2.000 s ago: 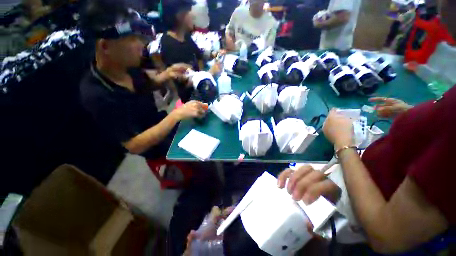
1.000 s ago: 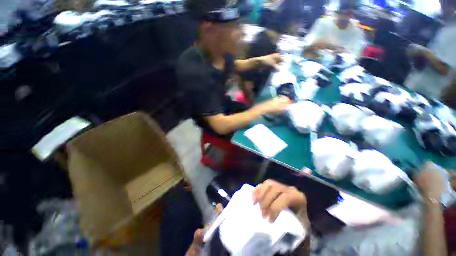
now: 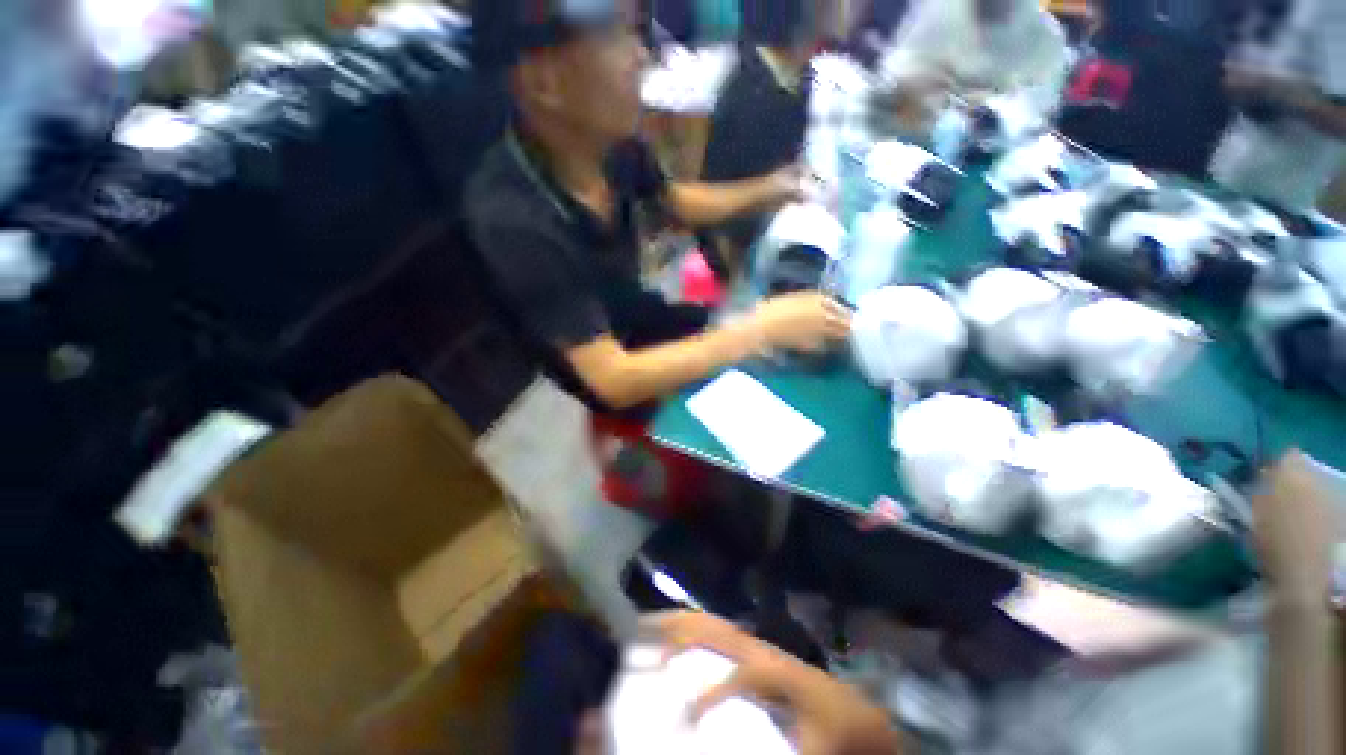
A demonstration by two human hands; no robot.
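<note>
A white security camera (image 3: 682, 711) is low in the picture, blurred and cut off by the bottom edge. My right hand (image 3: 790, 690) is closed over its top and right side. Only a small blurred sliver of my left hand (image 3: 589, 730) shows at the camera's left edge, and its grip is hidden. A deep open cardboard carton (image 3: 362, 509) stands to the left of the camera; the inside that shows holds nothing visible.
A green table (image 3: 841, 443) holds several white cameras (image 3: 967, 460) and a white sheet (image 3: 756, 423). A person in dark clothes (image 3: 539, 244) sits at its left side. Another person's forearm (image 3: 1299, 590) is at right. Dark crates (image 3: 295, 251) carry cameras at left.
Over two seconds the view has swung left and the carton shows more fully. The held camera has moved left and lower in the picture, now partly past the bottom edge.
</note>
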